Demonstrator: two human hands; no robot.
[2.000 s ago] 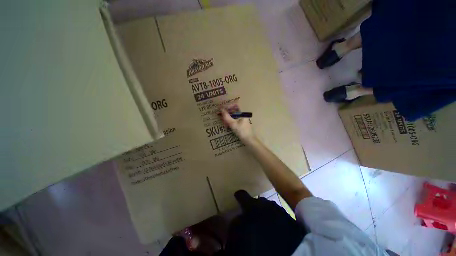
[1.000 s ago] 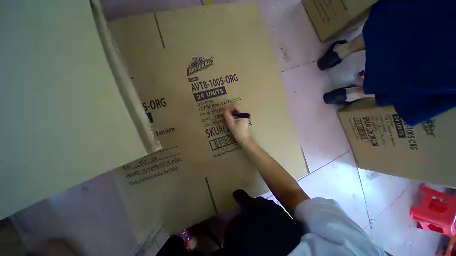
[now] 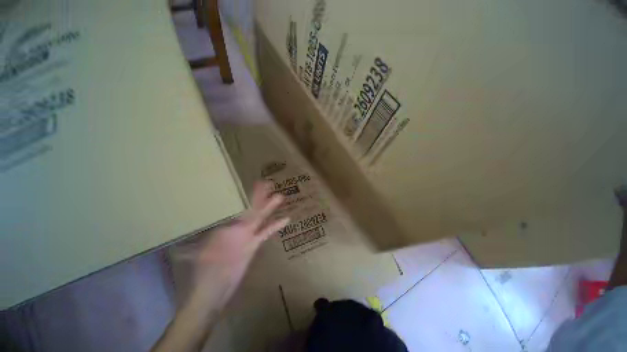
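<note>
A large printed flattened carton [image 3: 467, 137] is raised and tilted across the upper right, its brown edge facing me. Below it another printed carton [image 3: 309, 268] lies flat on the floor, partly covered. My left hand [image 3: 237, 240] is blurred, fingers apart and empty, above the flat carton beside its print. My right hand [image 3: 621, 198] is dark and cut off by the right edge, against the tan board. Its grip is unclear, and no pen is visible.
A large pale carton sheet [image 3: 130, 165] fills the left side, close to my left hand. Brown wooden legs [image 3: 218, 45] stand at the top. A red stool [image 3: 590, 294] shows partly at lower right. A dark rounded shape [image 3: 350, 330] is at the bottom.
The raised carton has come into view on the right and hides the other person. My right hand has left the print and moved far right. My left hand has appeared from below.
</note>
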